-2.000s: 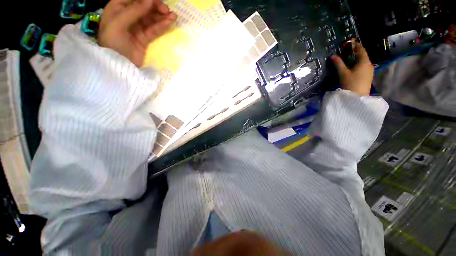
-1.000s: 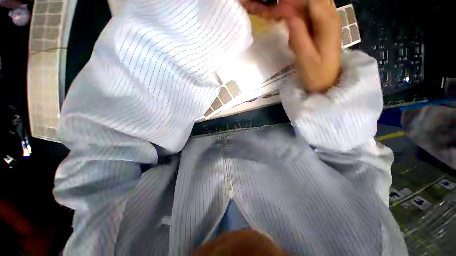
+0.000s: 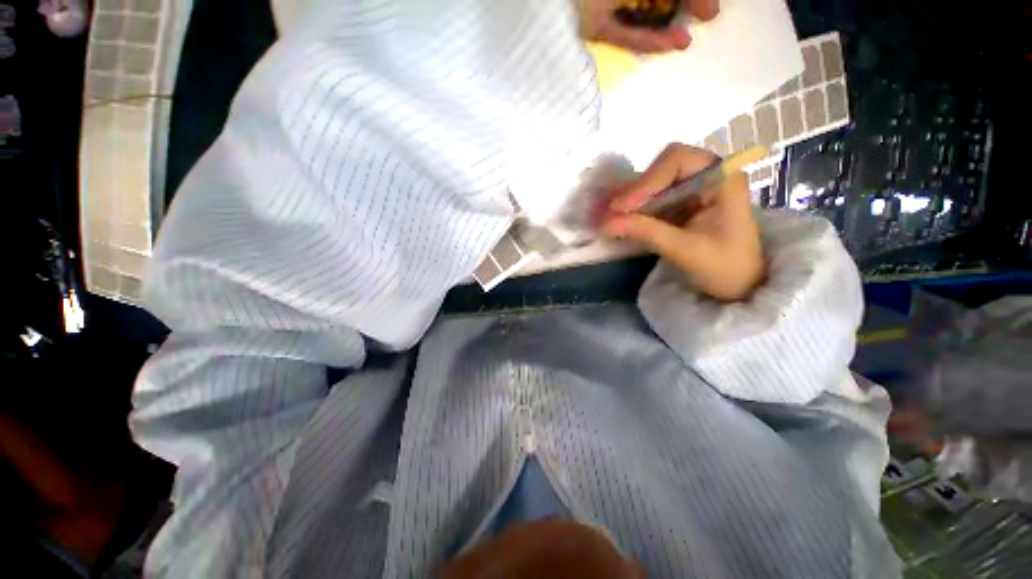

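Note:
My left hand [image 3: 656, 36] is at the top edge, partly cut off, with its fingers around a small dark housing [image 3: 647, 11] with amber glints. My right hand [image 3: 713, 232] is just below the white backing paper, holding tweezers [image 3: 704, 183] like a pen, yellowish rear end up to the right. The tips and fingertips are blurred over the paper's lower edge. The bright backing paper [image 3: 724, 68] covers part of a yellow sheet [image 3: 611, 65]. Grey pads on white strips show at the right [image 3: 809, 107] and lower left [image 3: 498, 262].
A clear blister tray [image 3: 905, 170] lies on the dark mat at right. A long pad strip [image 3: 119, 170] runs down the left. Another person's grey sleeve [image 3: 979, 368] is at the right edge, above wrapped packages [image 3: 962, 526]. My left sleeve covers much of the sheets.
My right hand has left the tray, passed near my left hand, and is now lower with tweezers. My left hand has moved right and holds the housing. The view has shifted.

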